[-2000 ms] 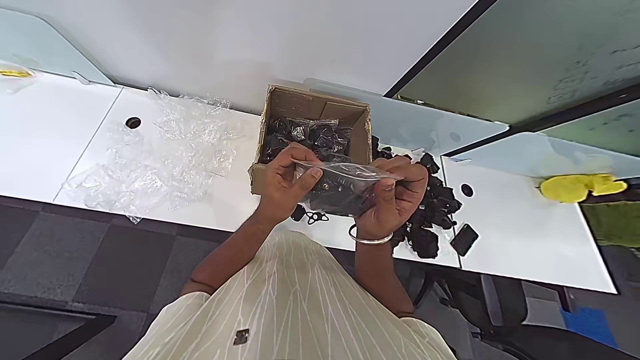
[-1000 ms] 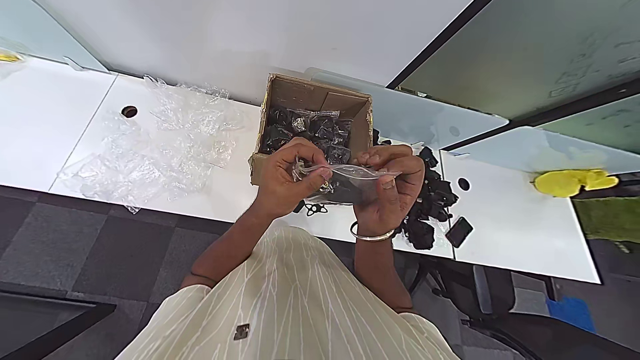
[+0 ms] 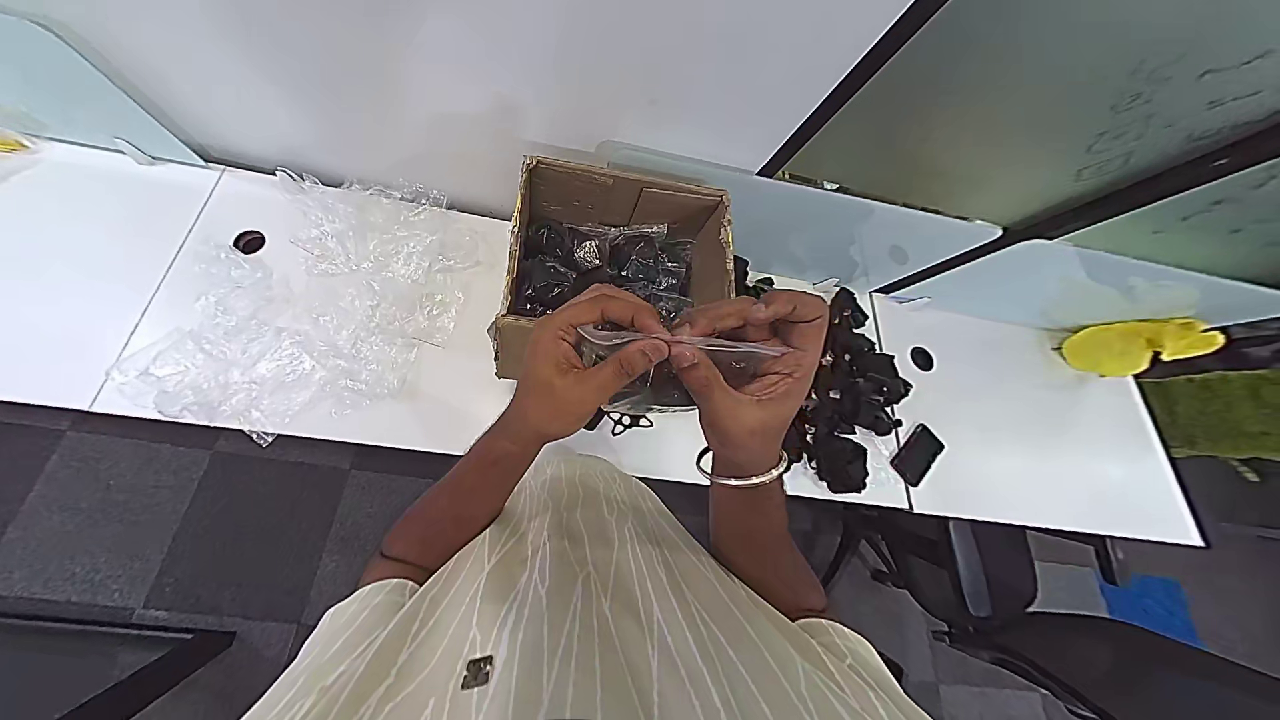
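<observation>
Between both hands I hold a clear zip-lock plastic bag (image 3: 720, 346) by its top edge, in front of an open cardboard box (image 3: 513, 345). My left hand (image 3: 590, 350) pinches the edge between thumb and forefinger. Right beside it, my right hand (image 3: 752, 365) pinches the same edge, the two thumbs nearly touching. What lies in the held bag is dark and partly hidden by the hands. Inside the box are several clear bags with black items (image 3: 640, 255). A heap of black items (image 3: 850, 385) lies on the white table to the right of the box.
Many empty clear plastic bags (image 3: 320, 310) are spread on the white table (image 3: 1040, 430) left of the box. A black phone-like object (image 3: 917, 455) lies near the front edge. A yellow cloth (image 3: 1140, 345) is at the far right, and a black chair (image 3: 1090, 650) stands below.
My hands have come together along the bag's top edge; earlier they were apart, with the left hand at one end and the right at the other.
</observation>
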